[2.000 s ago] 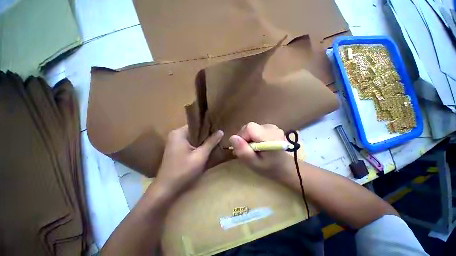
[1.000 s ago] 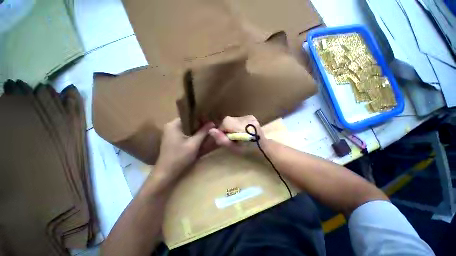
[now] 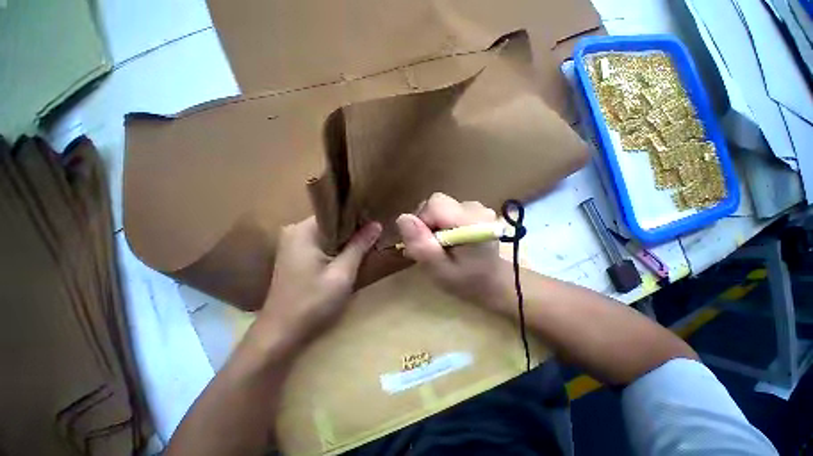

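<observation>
A large brown bag panel lies across the table in front of me, its middle folded up. My left hand is bare and grips the folded part, thumb on top. My right hand is bare and holds the pale-yellow handle of an awl, with a black cord loop at its end. The tip points left at the panel beside my left thumb; whether it touches cannot be told. Small gold metal pieces lie on the tan work board just above a whitish tape strip.
A blue-rimmed tray with gold pieces stands at right. A grey metal rod tool and pink snips lie beside it. Stacked brown panels lie at left, pale green panels behind. Brown panels lie at the back, grey sheets at right.
The view has shifted slightly. The awl's handle and my right hand moved in close to my left thumb, then drew back a little right. Both hands keep their hold.
</observation>
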